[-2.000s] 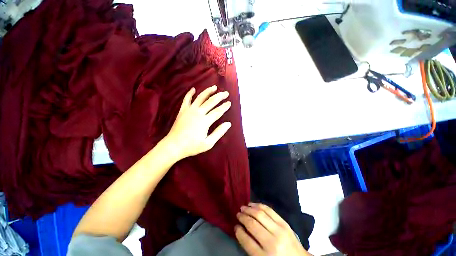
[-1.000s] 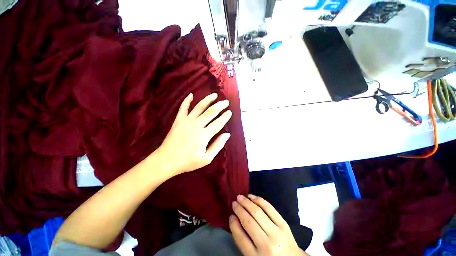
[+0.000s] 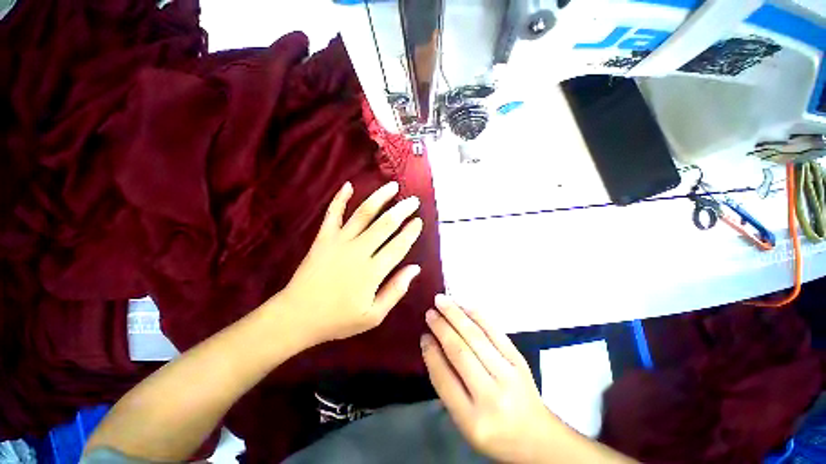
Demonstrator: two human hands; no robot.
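The dark red garment piece (image 3: pixel 235 172) lies in a large heap left of the needle. A crinkled gathered section (image 3: pixel 388 145) lies beside the presser foot (image 3: pixel 417 143), lit pinkish red. My left hand (image 3: pixel 349 272) lies flat on the cloth with fingers spread, below the needle. My right hand (image 3: pixel 475 372) is at the fabric edge near the table's front, fingers close together over the cloth; its thumb is hidden, and whether it pinches the edge is hard to see. The white sewing machine (image 3: pixel 589 41) stands at the top.
A smartphone (image 3: pixel 620 138) lies on the white table (image 3: pixel 543 272). Snips (image 3: pixel 738 219), an orange cord (image 3: pixel 797 245) and an olive cord coil (image 3: pixel 812 201) are at the right. More red cloth (image 3: pixel 715 390) is below right. A blue crate (image 3: pixel 77 435) shows at lower left.
My right hand has moved up along the fabric edge toward the table's front. My left hand stays spread on the cloth. The view has shifted, showing more of the machine head.
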